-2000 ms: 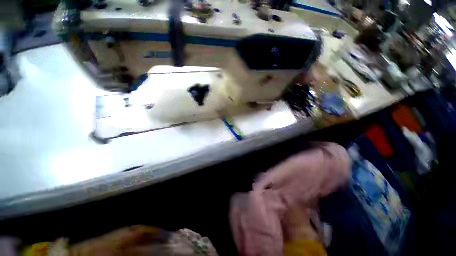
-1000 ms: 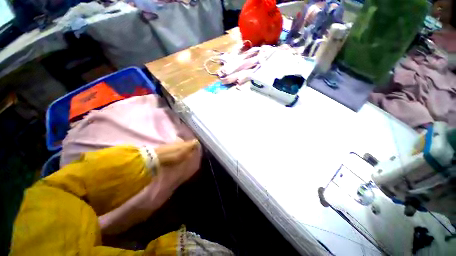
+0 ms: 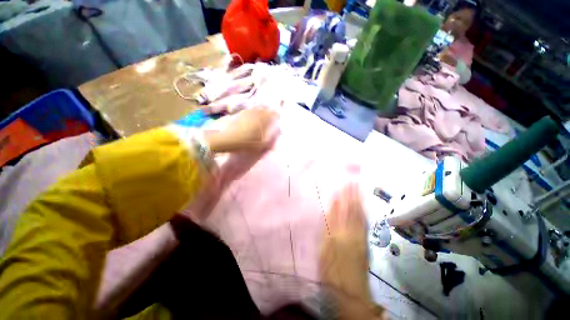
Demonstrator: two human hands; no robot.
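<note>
A pale pink garment piece (image 3: 275, 219) lies spread on the white table left of the sewing machine (image 3: 437, 194) and hangs over the front edge. My left hand (image 3: 250, 130) is on its far left part, blurred; whether the fingers grip the cloth is unclear. My right hand (image 3: 347, 231) lies along its right side beside the needle area, blurred, its grip also unclear. Small dark pieces (image 3: 450, 276) lie on the machine bed. A dark green tube (image 3: 512, 153) rises from the machine head.
Pink strips with white cord (image 3: 234, 87) and a red plastic bag (image 3: 251, 31) are at the far left. A green bag (image 3: 390, 53) stands behind. A crumpled pink pile (image 3: 437, 112) lies beyond the machine. A blue crate (image 3: 56, 103) is at left. A person (image 3: 461, 40) sits behind.
The pink cloth has come up from beside the blue crate onto the white table. My left hand has moved right over the table, and my right hand has come into view on the cloth.
</note>
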